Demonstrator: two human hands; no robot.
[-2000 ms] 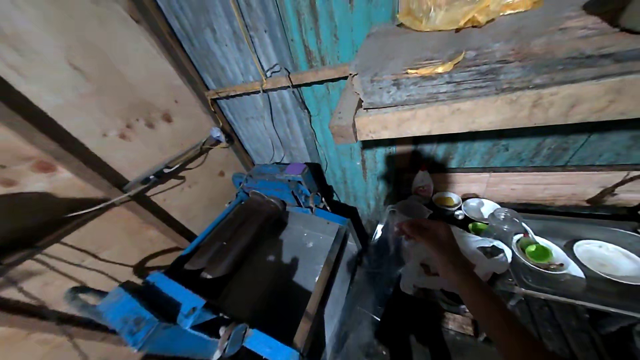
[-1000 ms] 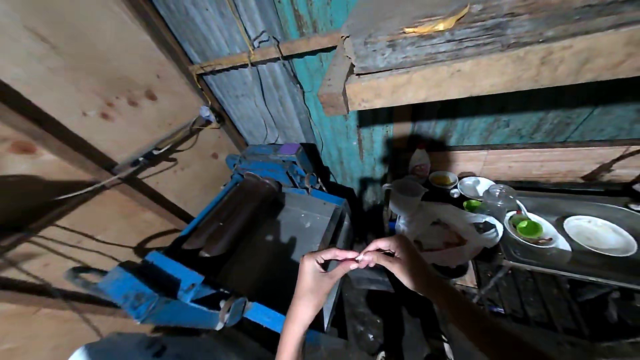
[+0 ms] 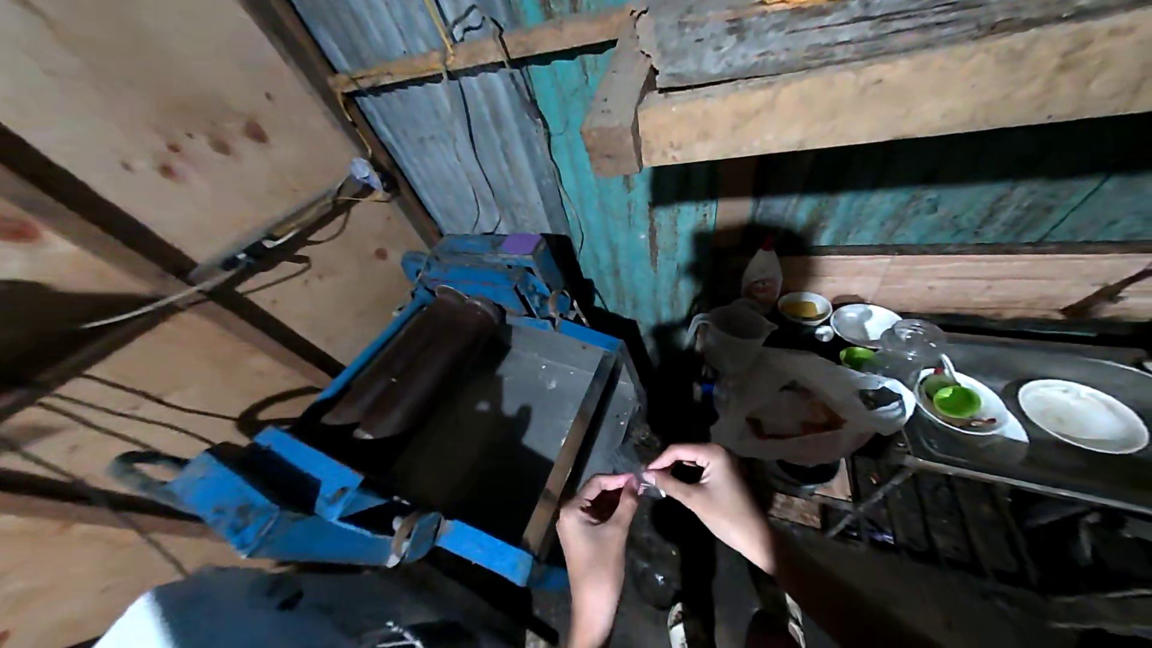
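Note:
My left hand (image 3: 598, 531) and my right hand (image 3: 711, 495) meet at the fingertips, just right of the blue machine's front corner. Between them they pinch a small, thin, clear piece (image 3: 650, 484), which looks like plastic film; its exact shape is hard to make out. The blue metal roller machine (image 3: 486, 544), with dark rollers (image 3: 414, 360) and a flat grey metal tray (image 3: 549, 369), stands to the left of both hands. Beyond my right hand hangs a whitish plastic bag (image 3: 801, 409) with reddish-brown contents.
At the right, a metal sink counter (image 3: 981, 355) bears a white plate (image 3: 1083, 415), bowls (image 3: 864, 324) and a green cup (image 3: 957, 401). A thick wooden beam (image 3: 864, 99) juts out above. A cable (image 3: 225, 274) runs along the plywood wall at the left.
Two seconds ago only my right hand showed, reaching near the plastic bag. It has since come back left to meet my left hand, which came into view, and both now pinch something small.

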